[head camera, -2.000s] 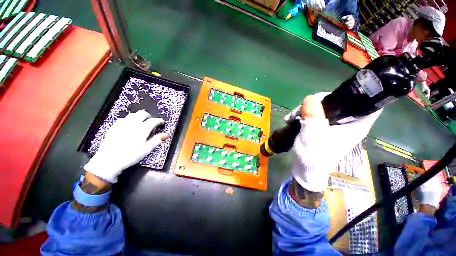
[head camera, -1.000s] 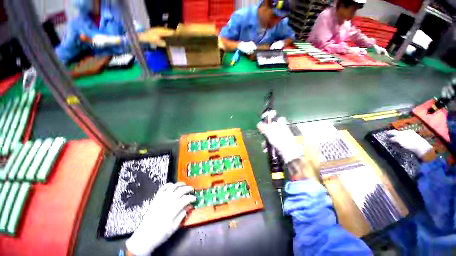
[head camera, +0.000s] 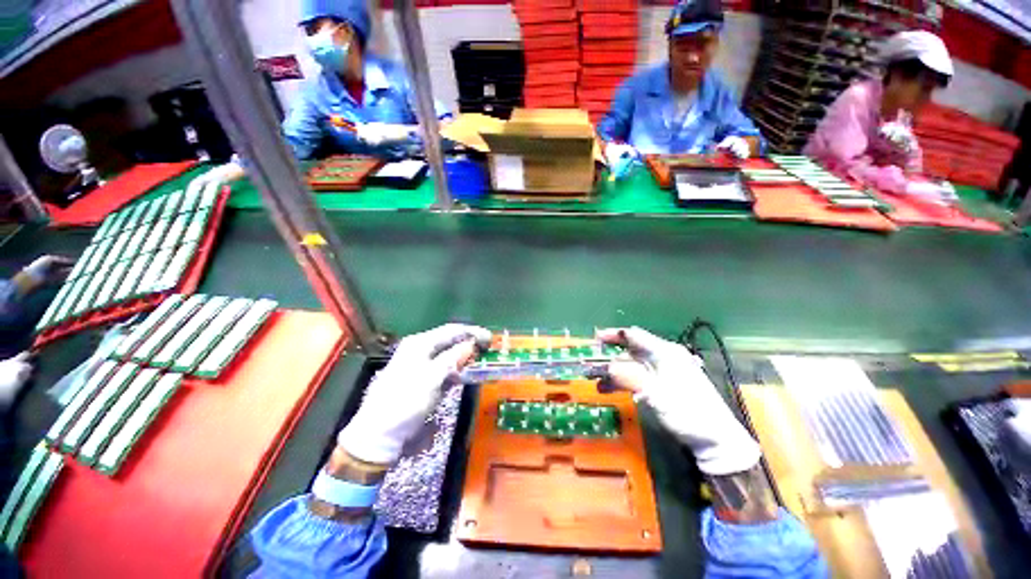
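My left hand (head camera: 409, 390), in a white glove with a light blue wrist strap, grips the left end of a board assembly (head camera: 543, 360). My right hand (head camera: 686, 398), also gloved, grips its right end. The assembly is a green board with a silvery strip along its near side, held level over the far end of the orange-brown fixture (head camera: 556, 515). A green circuit board (head camera: 559, 418) lies in the middle pocket. The near pocket shows no green board. The far pocket is mostly hidden behind the held assembly.
The screw tray (head camera: 413, 492) is left of the fixture. Finished assemblies (head camera: 124, 409) lie on a red-orange mat (head camera: 243, 452) at left. Silver strips (head camera: 842, 418) lie on cardboard (head camera: 780, 452) at right. A metal upright (head camera: 271, 170) stands ahead, left. People work across the green conveyor (head camera: 565, 266).
The screwdriver has left my right hand. Both hands now hold a board assembly above the fixture. The near pocket has lost its green board. The view has tilted up.
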